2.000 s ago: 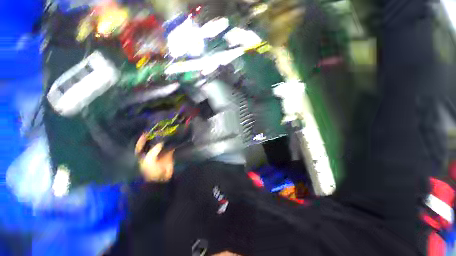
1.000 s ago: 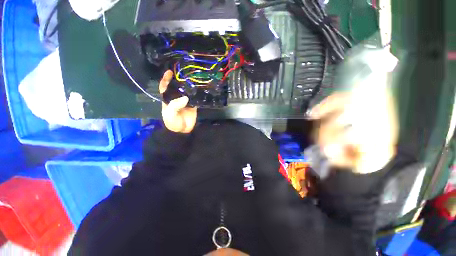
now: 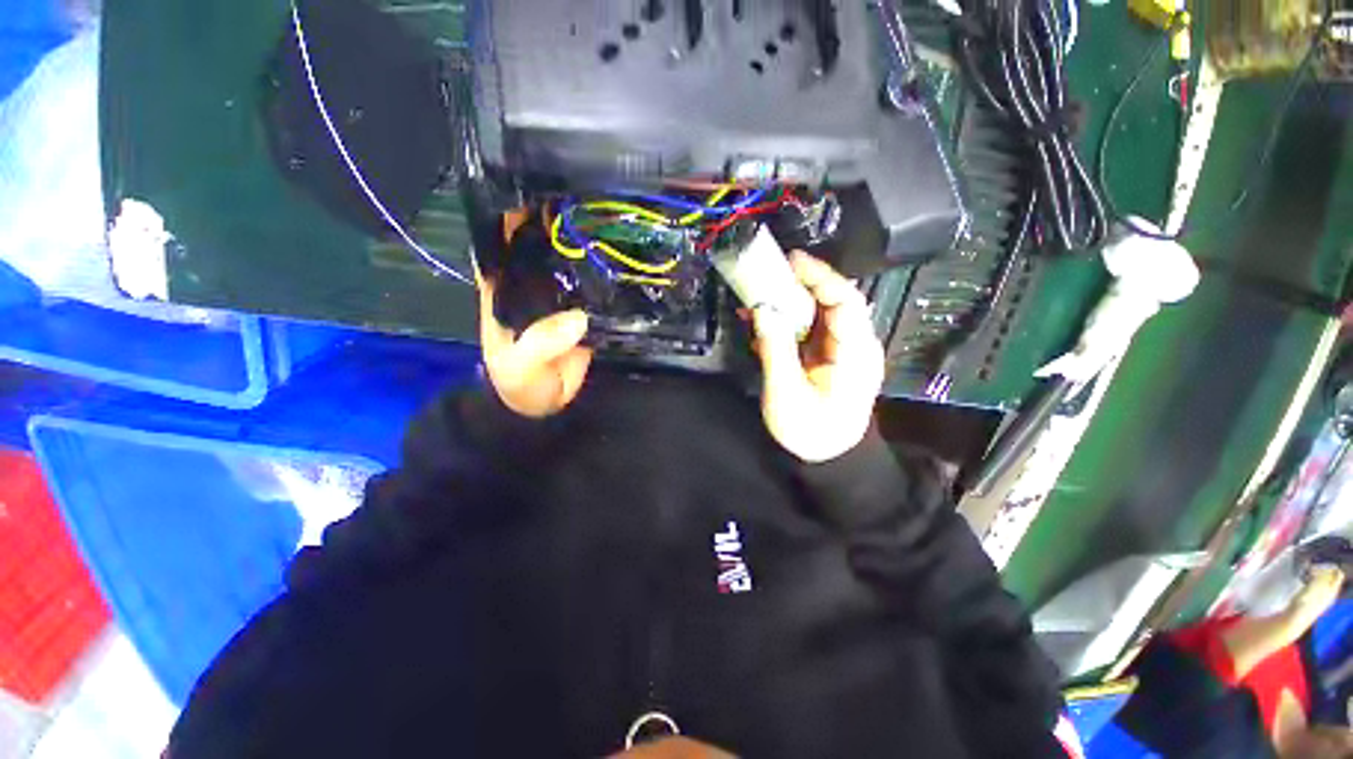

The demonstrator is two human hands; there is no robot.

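Note:
The black power strip housing [image 3: 683,89] lies open at the bench's front edge. Yellow, blue and red wires [image 3: 638,245] bunch in its opening, with a bit of green board beneath them. My left hand [image 3: 537,353] grips the near left part of the housing, thumb on top. My right hand [image 3: 824,371] holds a small pale piece [image 3: 766,282] between thumb and fingers at the right end of the opening, its upper end close to the red wires. What the piece is I cannot tell.
A coiled black power cord [image 3: 1039,119] lies right of the housing, over a ribbed dark panel [image 3: 972,297]. A white wrapped item [image 3: 1120,304] is further right. A dark flat plate [image 3: 349,119] and thin white cord are left. Blue bins [image 3: 134,519] stand left. Another person's arm shows lower right.
My right hand has moved left from the bench's right side to the opening, now with the pale piece in it. The housing appears larger and shifted in view. My left hand still grips it.

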